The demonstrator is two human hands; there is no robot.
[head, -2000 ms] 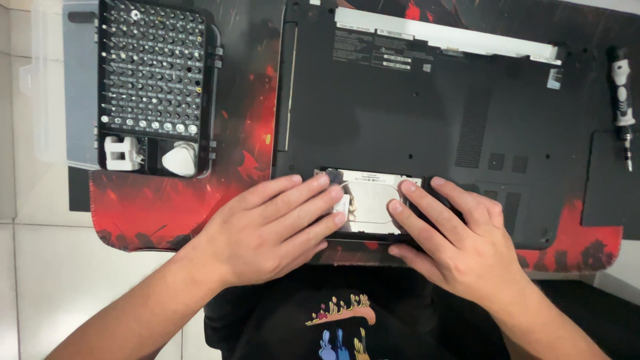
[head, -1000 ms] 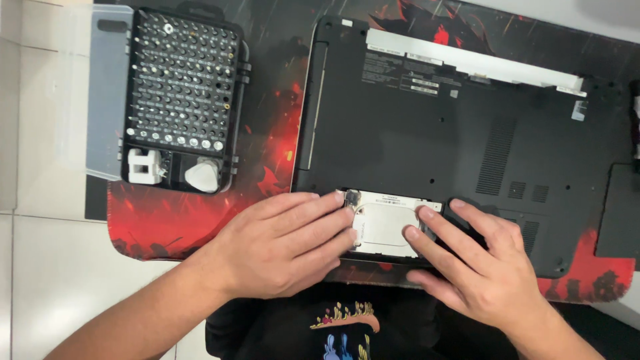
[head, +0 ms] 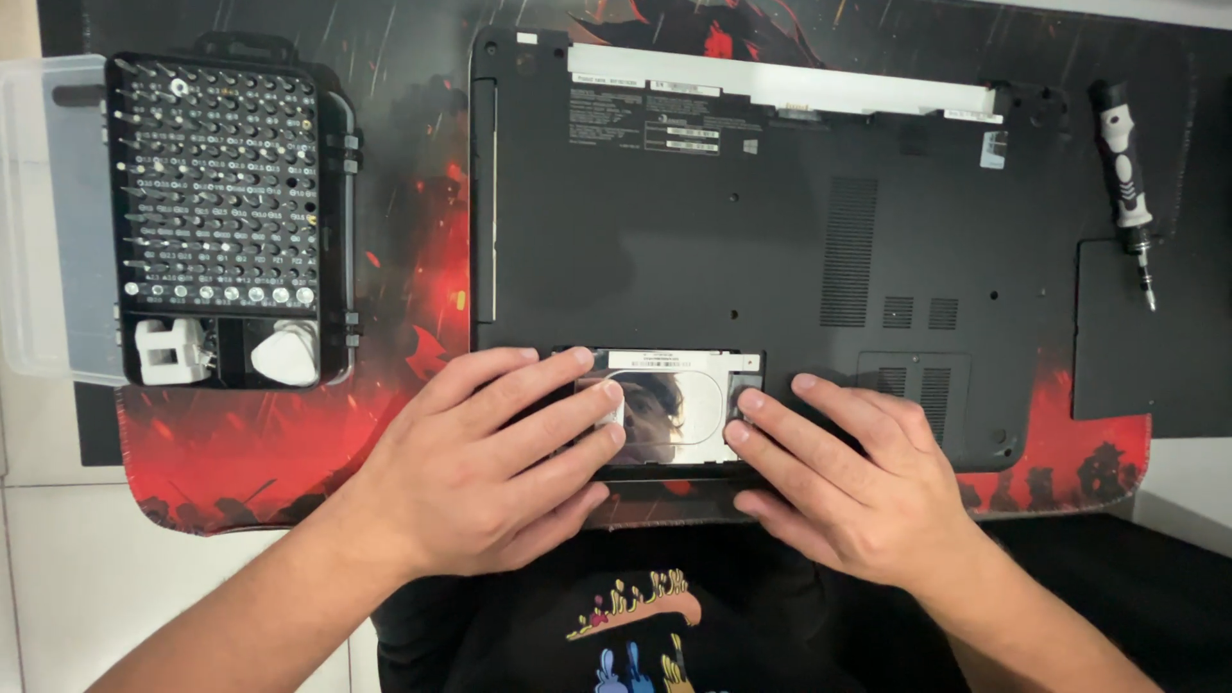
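Observation:
A black laptop point(head: 654, 250) lies upside down, its base facing up and its long battery slot along the far edge. Near its front edge a silver hard drive point(head: 674, 409) sits in an uncovered bay. My left hand point(head: 481, 462) rests with spread fingers over the drive's left end, fingertips touching it. Over at the right end, my right hand point(head: 857, 472) has two fingertips on the drive's edge and another on the laptop base. Neither hand is closed around anything. My fingers hide both ends of the drive.
An open screwdriver bit case point(head: 332, 221) stands at the left, with white tools point(head: 286, 353) in its lower compartments. At the far right lie a grey and black screwdriver point(head: 1121, 164) and a flat black cover panel point(head: 1112, 327). A black and red desk mat point(head: 231, 452) lies beneath.
My right fingertips have moved off the drive's face to its right edge, uncovering more of it. The left hand stays at the left end. The view has shifted somewhat.

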